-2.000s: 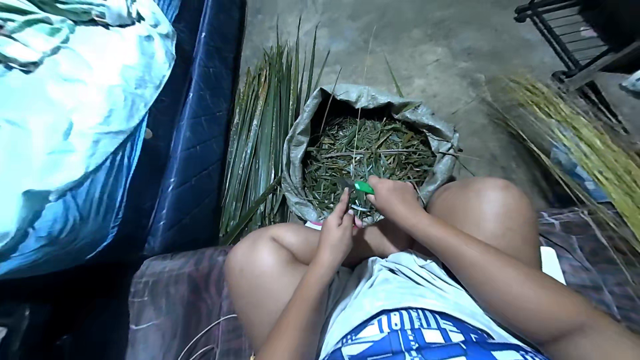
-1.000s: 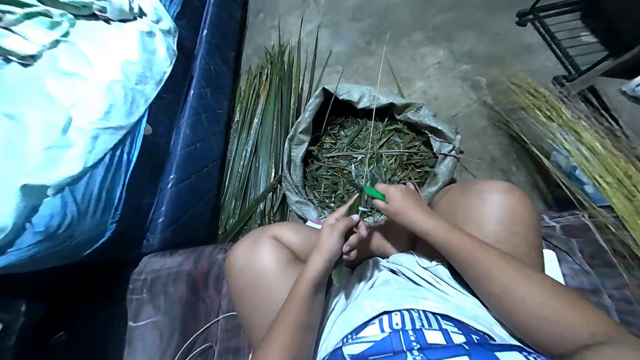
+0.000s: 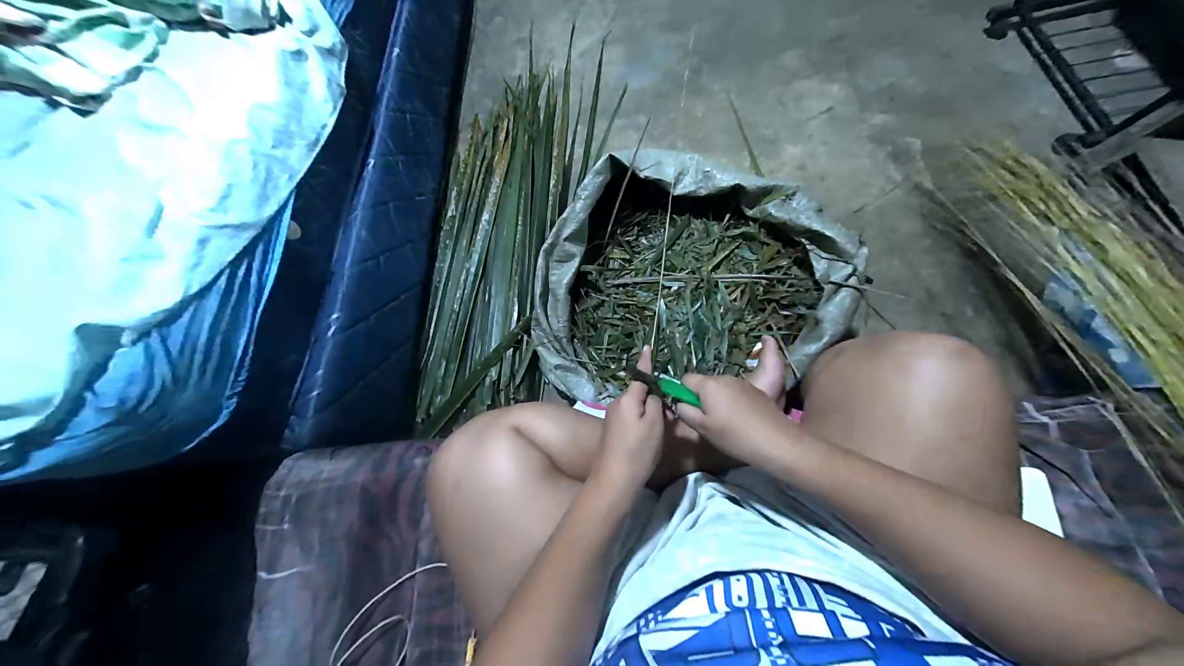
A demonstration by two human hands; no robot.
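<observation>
My right hand (image 3: 731, 413) is closed around the green handle of a small knife (image 3: 677, 390), its dark blade pointing left. Against that blade, my left hand (image 3: 636, 416) pinches the lower end of a thin leaf midrib (image 3: 665, 250), which rises over the open sack. Both hands are close together above my crossed legs. Just beyond them stands a woven plastic sack (image 3: 561, 268) with its rim rolled outward, full of green and brown leaf scraps (image 3: 712, 277). Long green palm leaflets (image 3: 490, 240) lie to the left of the sack.
A dark blue mattress (image 3: 361, 231) and light blue cloth (image 3: 166, 231) are at the left. To the right lies a bundle of yellowish strips (image 3: 1091, 250), below a black metal rack (image 3: 1064, 74). I sit on a dark mat (image 3: 342, 536), with a thin cable at its left part.
The knife and my right hand have shifted slightly from where they were a second ago. The thin midrib, leaning over the sack, now stands at a slightly different angle.
</observation>
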